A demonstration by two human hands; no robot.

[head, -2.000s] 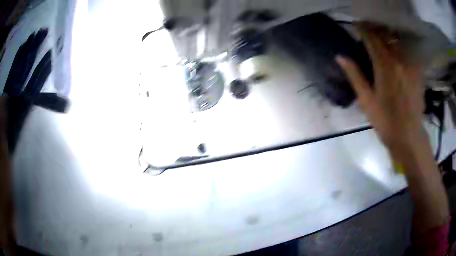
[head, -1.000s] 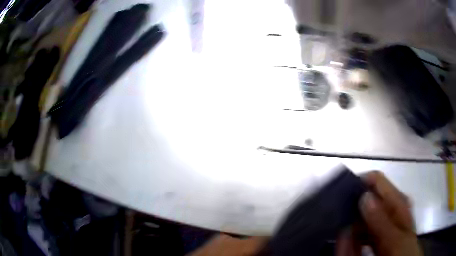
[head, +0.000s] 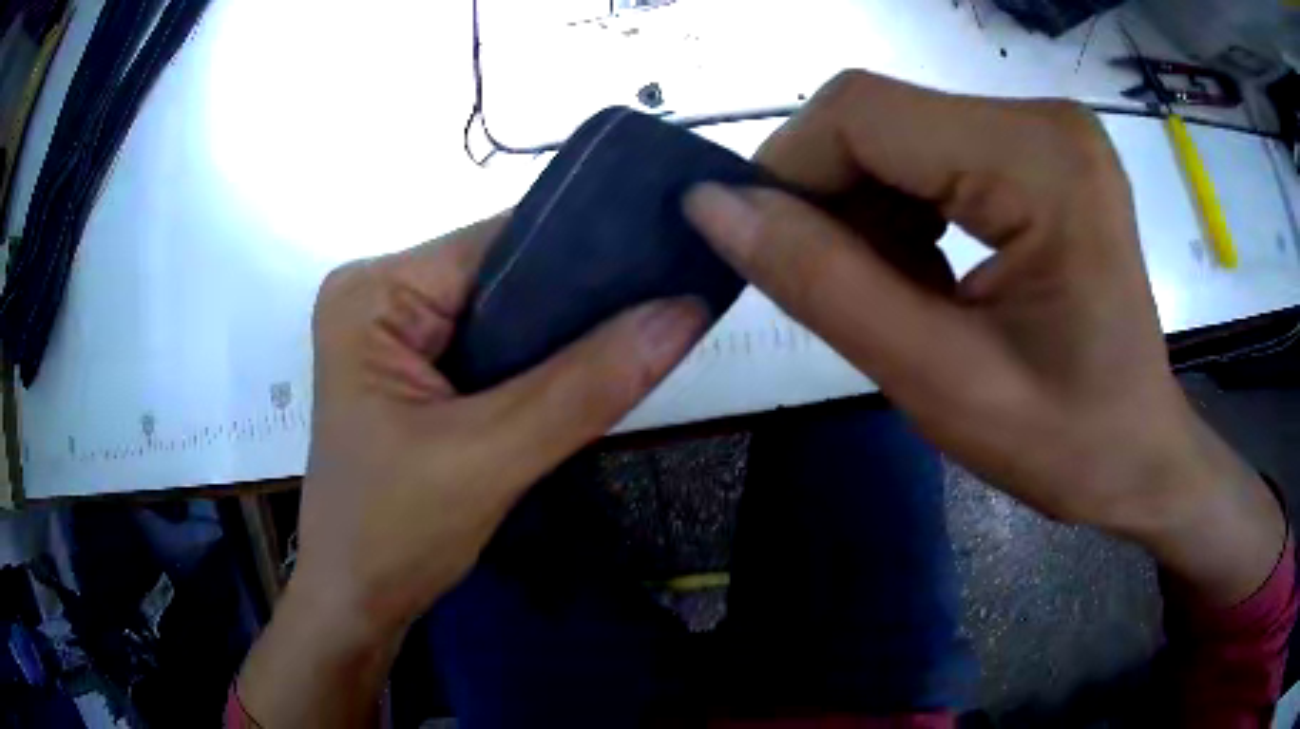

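Note:
A dark denim strip point(head: 606, 228) is held up between both hands above the table's near edge. It is bent over at the top, and a thin pale stitch line runs lengthwise near its left edge. My left hand point(head: 442, 413) grips its lower left part, thumb across the front face. My right hand point(head: 984, 271) grips its upper right part, thumb tip on the face and fingers behind it. The fingers behind the cloth are partly hidden.
Long dark strips point(head: 86, 171) lie at far left. The machine bed's edge point(head: 684, 123) crosses the top. Snips point(head: 1190, 83) and a yellow stick point(head: 1202, 192) lie at upper right. Dark cloth point(head: 1055, 12) shows at the top. Ruler marks run along the near edge point(head: 214, 427).
The view has turned down and closer. Two seconds ago my right hand was at the dark stack; now both hands hold the strip up in mid-view, with its stitch line showing.

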